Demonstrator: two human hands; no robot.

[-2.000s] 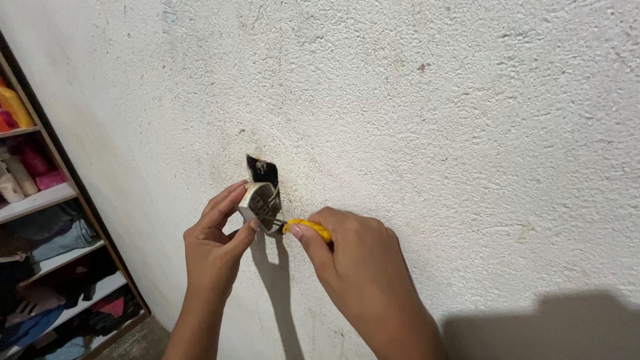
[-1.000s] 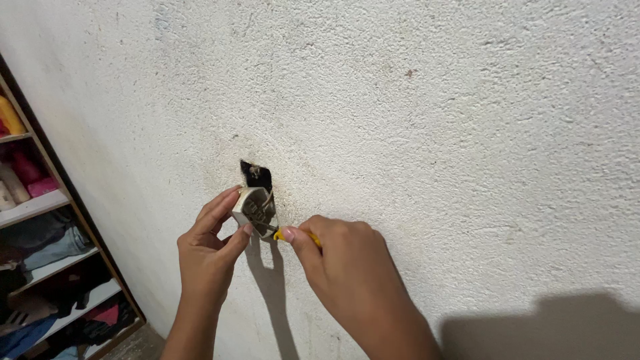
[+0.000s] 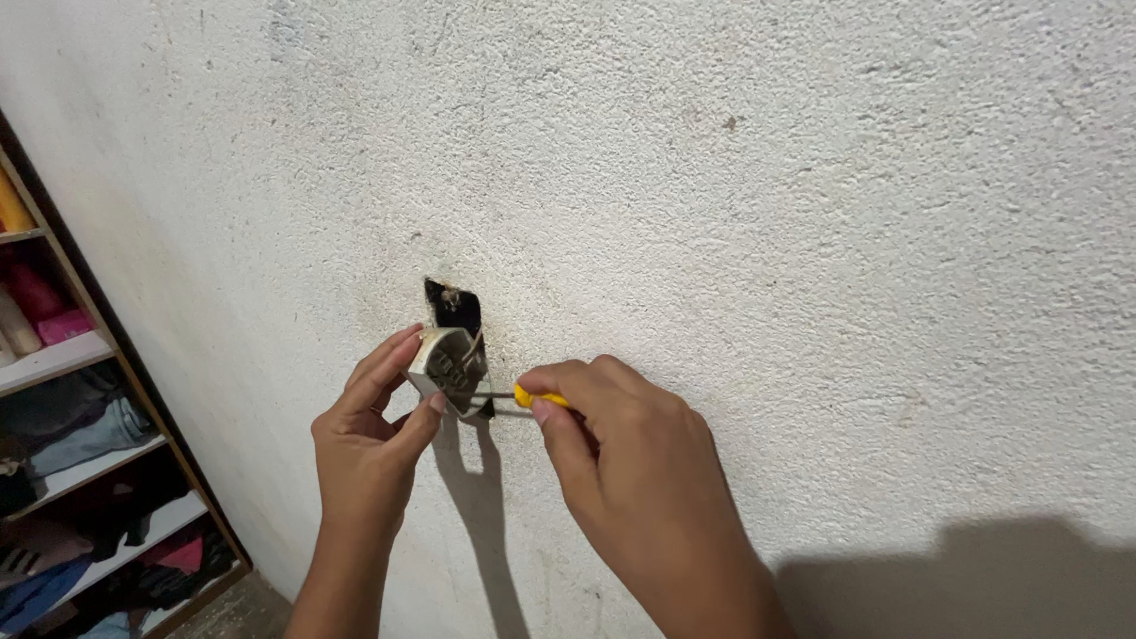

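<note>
My left hand (image 3: 377,435) grips a white electrical outlet or switch plate (image 3: 429,359) between thumb and fingertips, turned so that its back with the terminals faces right. Behind and above it is a dark wall box opening (image 3: 457,306), with a wire running near the plate's upper right side. My right hand (image 3: 630,435) holds a screwdriver by its yellow handle (image 3: 541,397). The thin metal shaft (image 3: 494,396) points left into the back of the plate; its tip is hard to make out against the terminals.
A rough white plastered wall (image 3: 799,266) fills most of the view. At the left stands a shelf unit (image 3: 67,359) with folded clothes (image 3: 93,435) and bottles (image 3: 13,324). A bit of floor (image 3: 240,612) shows at the bottom left. Shadows fall on the wall.
My right hand has drawn slightly away from the plate, and more of the screwdriver's shaft and yellow handle shows than one second ago. My left hand still holds the plate.
</note>
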